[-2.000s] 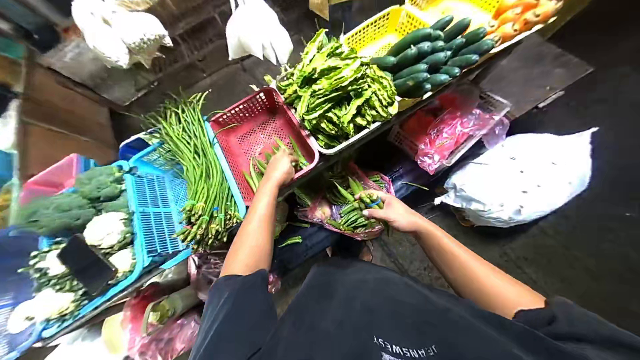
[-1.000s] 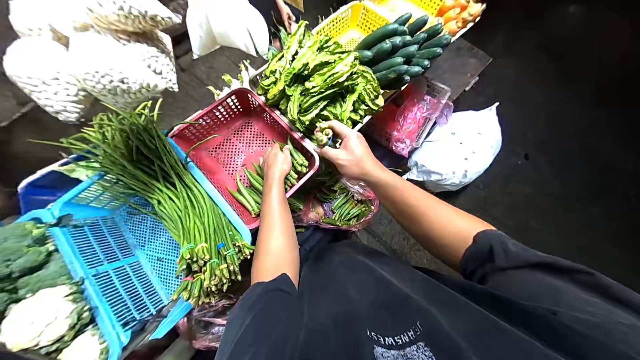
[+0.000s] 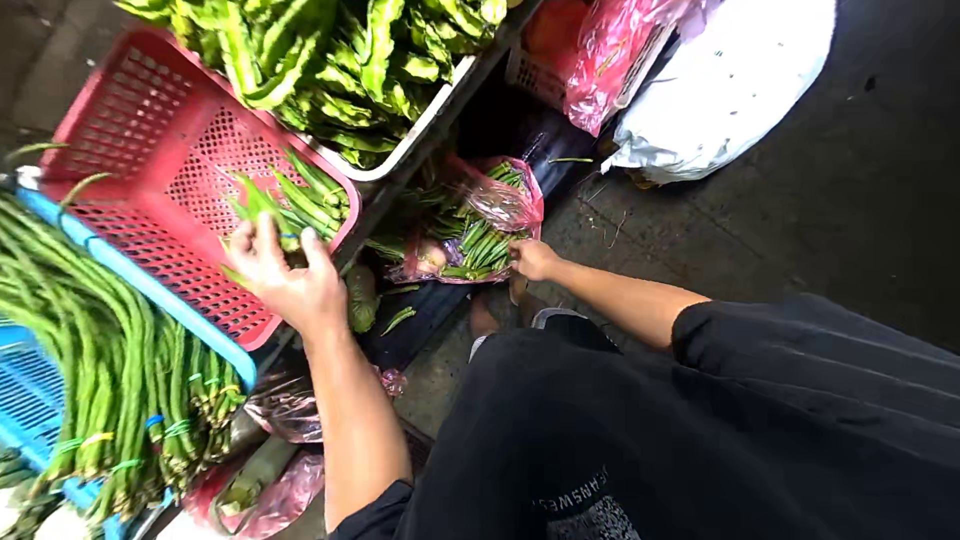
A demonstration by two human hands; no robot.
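My left hand [image 3: 289, 274] is over the near right corner of a red plastic basket [image 3: 161, 169], fingers spread and touching or just above a bundle of okra pods [image 3: 262, 206]; whether it grips them I cannot tell. More okra [image 3: 319, 199] lies beside it against the basket's right wall. Lower down, my right hand [image 3: 534, 259] is at the right edge of an open pink plastic bag [image 3: 517, 195] filled with okra pods [image 3: 484, 244], its fingers bent at the bag's rim. Whether it holds the rim or a pod is not clear.
Winged beans [image 3: 337, 67] fill a white-rimmed tray [image 3: 420, 142] beyond the basket. Bundled long beans [image 3: 112, 337] lie over a blue crate [image 3: 30, 382] at left. A white sack [image 3: 720, 97] and a crate with pink plastic [image 3: 615, 60] stand at upper right. Loose pods lie below.
My right hand has moved from beside the winged beans down to the pink bag. My left hand remains at the red basket, its fingers now spread. The view has shifted closer to the basket and bag.
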